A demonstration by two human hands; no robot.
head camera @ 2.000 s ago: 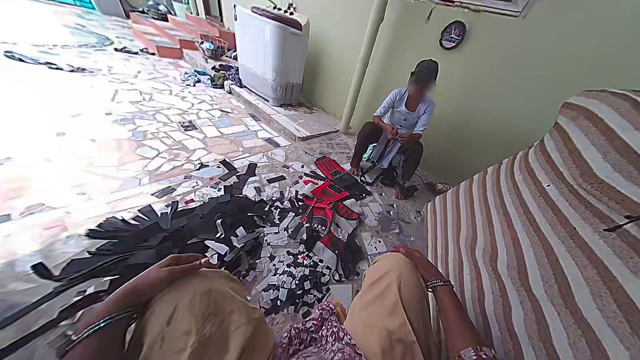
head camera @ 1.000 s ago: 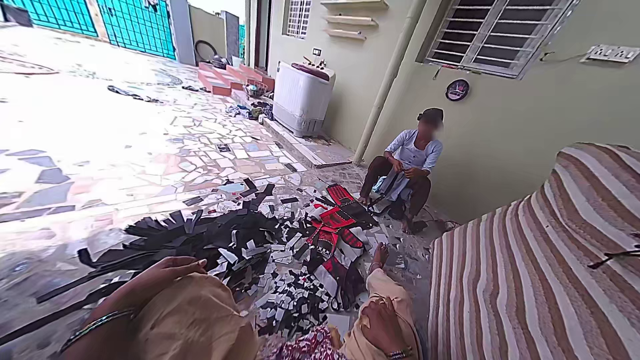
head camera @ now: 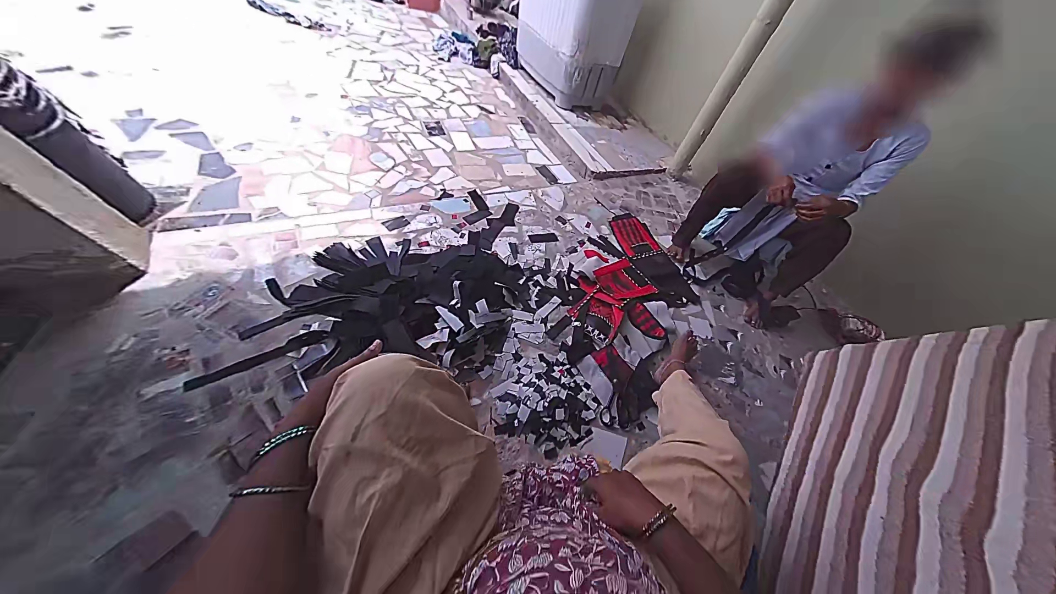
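Note:
My left hand (head camera: 355, 363) lies along the outer side of my left knee, its fingers stretched out and partly hidden, nearest to a heap of black strips (head camera: 388, 297). My right hand (head camera: 619, 499) is curled at my lap against the patterned maroon cloth (head camera: 561, 536); whether it grips the cloth is unclear. Beyond my knees, small black and white cut pieces (head camera: 549, 396) are scattered over the floor. Red and black trimmed fabric pieces (head camera: 619, 285) lie right of the strips, close to my bare right foot (head camera: 678, 355).
Another person (head camera: 850, 148) sits at the right by the wall, handling dark strips. A brown and white striped cover (head camera: 916, 445) is at my right. A white appliance (head camera: 573, 49) stands on a low ledge behind a pipe (head camera: 730, 82). A pale ledge (head camera: 74, 198) juts in at left.
My right hand has moved from my right knee to my lap. My left hand has slid from the top of the knee to its outer side. The view has tilted down.

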